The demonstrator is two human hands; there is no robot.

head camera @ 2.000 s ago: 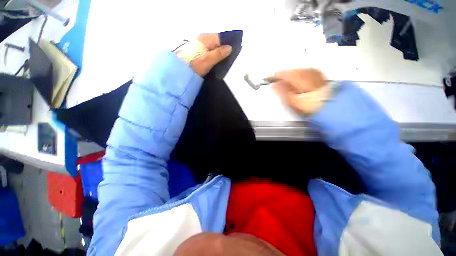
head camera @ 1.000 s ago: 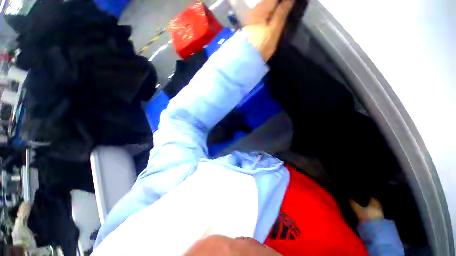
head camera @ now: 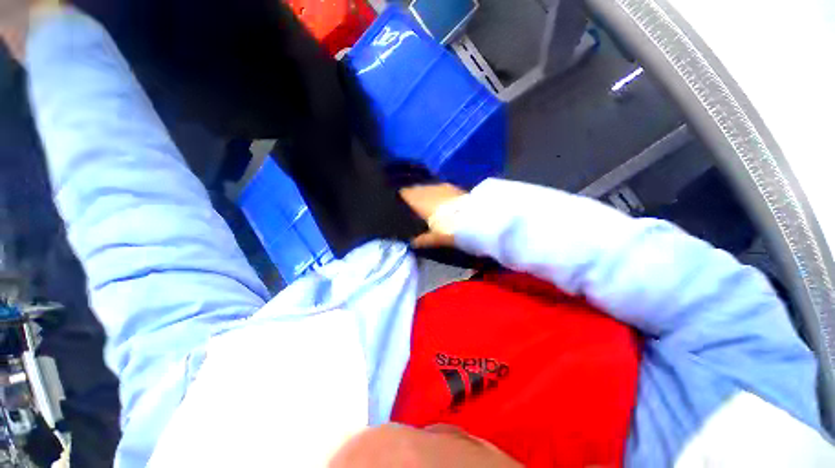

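A large black fabric piece stretches from the upper left down to the middle, over the blue bin's edge and beside my lap. My right hand is at the fabric's lower right edge, with the cloth between thumb and fingers; its fingertips are partly lost in the dark cloth. My left hand is at the top left corner, blurred and cut off by the picture's edge, at the far left of the fabric. What it holds cannot be seen.
A blue bin stands beyond my right hand, and another blue container is left of the fabric. A red object is at the top. The white table's curved edge with its scale runs down the right.
The view has turned away from the tabletop towards the lap and floor. My left arm now reaches far left, and my right hand has come up beside the blue bin with the fabric.
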